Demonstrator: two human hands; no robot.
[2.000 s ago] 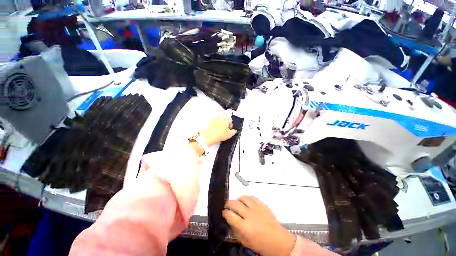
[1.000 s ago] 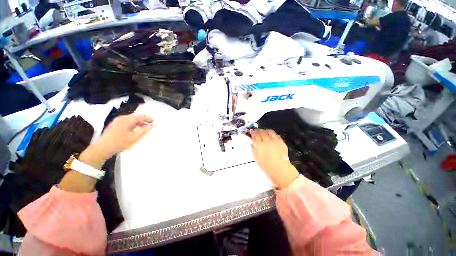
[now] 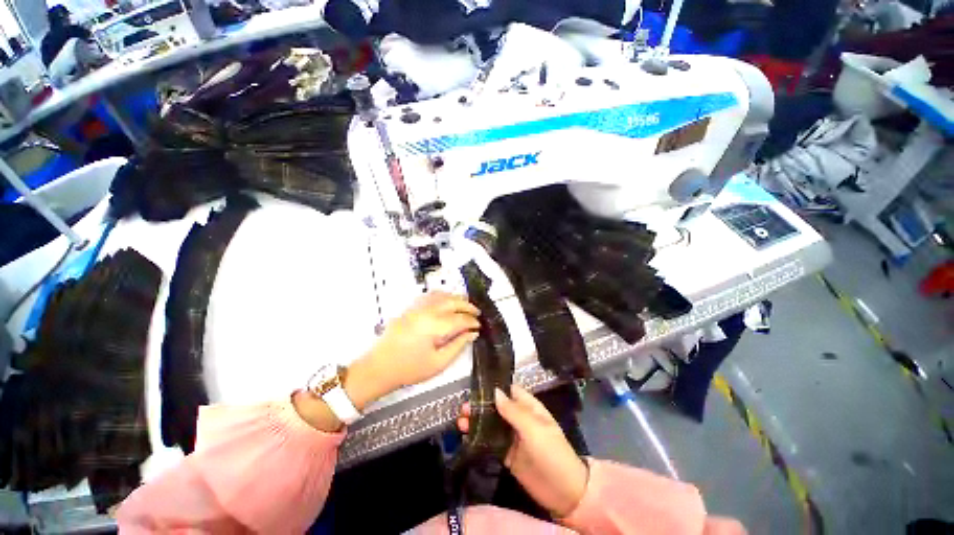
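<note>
A dark plaid strip (image 3: 490, 350) hangs over the front edge of the table, just right of the needle area. My right hand (image 3: 536, 444) grips its lower part in front of the table edge. My left hand (image 3: 424, 340) is at the strip's left edge, higher up; its fingertips touch the strip. The presser foot area (image 3: 429, 266) is behind my left hand, with no cloth visibly under it. The right-hand stack of plaid pieces (image 3: 586, 261) lies fanned under the machine arm.
The white JACK machine head (image 3: 586, 125) stands behind the work. A curved pile of strips (image 3: 188, 324), a wide fanned stack (image 3: 78, 366) and a bunched plaid bundle (image 3: 251, 152) lie left. A control panel (image 3: 758, 227) is at the right. The ruler-marked edge (image 3: 669, 316) runs along the front.
The view has turned right. My right hand has moved from beside the machine arm to the front edge and now holds a strip. My left hand has come across from the left to the strip.
</note>
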